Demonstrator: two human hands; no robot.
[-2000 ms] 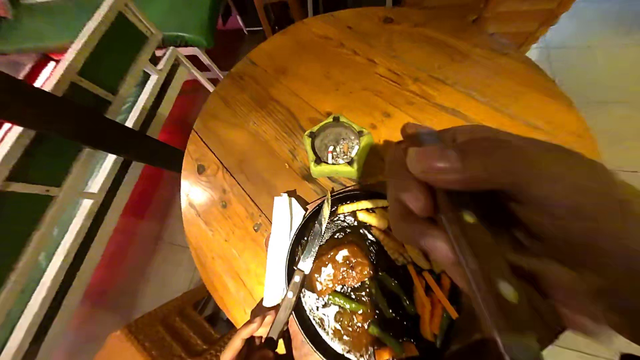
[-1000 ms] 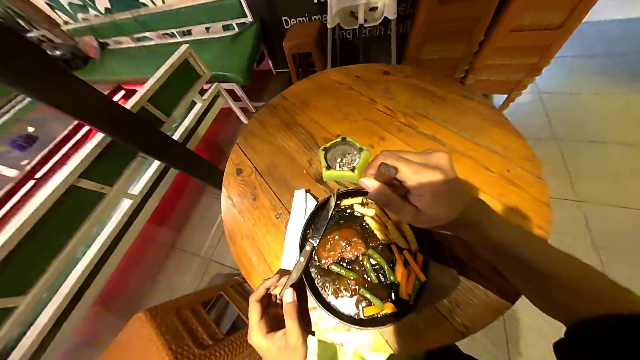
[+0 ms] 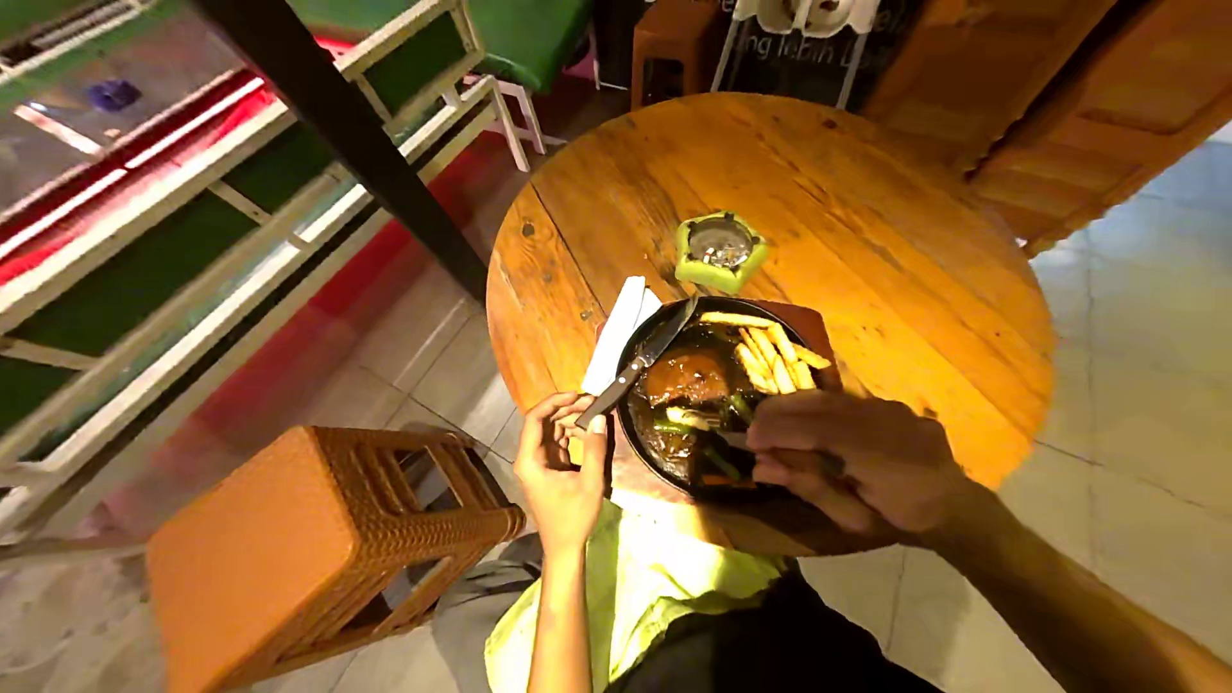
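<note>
A round black hot plate point(image 3: 630, 433) holds browned meat in dark sauce point(image 3: 687, 377), green beans and a pile of fries point(image 3: 776, 358). My left hand point(image 3: 563, 452) grips the dark handle of a steak knife point(image 3: 635, 366), whose blade rests over the plate's upper left rim. Above the plate's right side, my right hand point(image 3: 847, 457) is closed around a utensil, mostly hidden; its metal end reaches the food at the middle. A dark wooden board point(image 3: 813, 322) shows under the plate. Folded white paper point(image 3: 621, 327) lies beside the plate's left rim.
Beyond the plate, a green ashtray point(image 3: 722, 252) with butts stands on the round wooden table point(image 3: 866, 221). An orange woven-pattern plastic stool point(image 3: 250, 549) is at the lower left. A dark post point(image 3: 356, 144) rises past the table's left side, near a white-framed green bench.
My right hand has moved from near the ashtray, above the fries, down to the plate's right side. The left hand stays at the knife handle. The view has shifted.
</note>
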